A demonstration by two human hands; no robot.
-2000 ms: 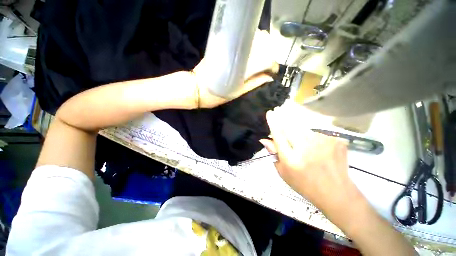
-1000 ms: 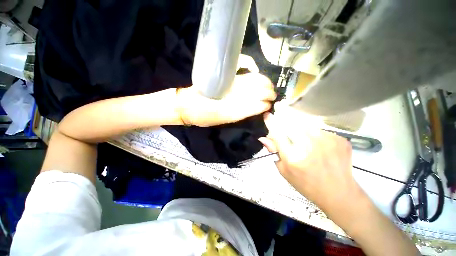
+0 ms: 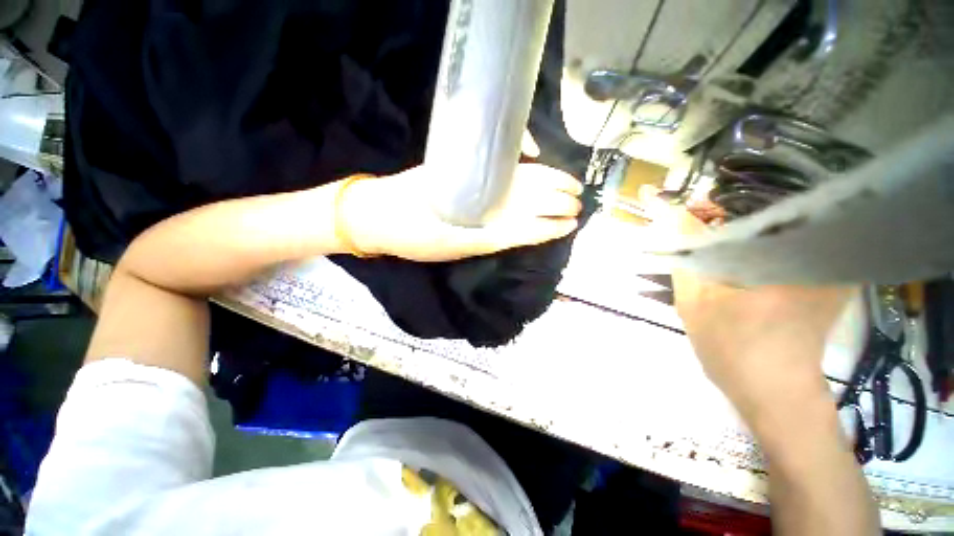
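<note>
The black garment (image 3: 251, 94) spreads over the table left of the needle, its frayed lower edge on the white top. My left hand (image 3: 471, 215) lies flat on the cloth, fingertips by the presser foot (image 3: 598, 168), thumb spread from the fingers, partly behind the pale tube (image 3: 486, 115). My right hand (image 3: 748, 314) is off the cloth, beside the tan block (image 3: 640, 180). The machine head (image 3: 879, 209) covers part of it, so its grip cannot be told. A dark pointed piece shows near its wrist side, too unclear to name.
Black-handled shears (image 3: 889, 403) lie at the right, partly behind my right arm, near a tool with an orange-brown handle (image 3: 914, 298). The machine head overhangs the upper right. A blue crate (image 3: 303, 403) is below the table, a red tray (image 3: 727, 517) under its right edge.
My right hand has left the cloth edge and thread and moved right and up to behind the machine head. My left hand has flattened out, fingers straighter. The slim grey tool is now hidden.
</note>
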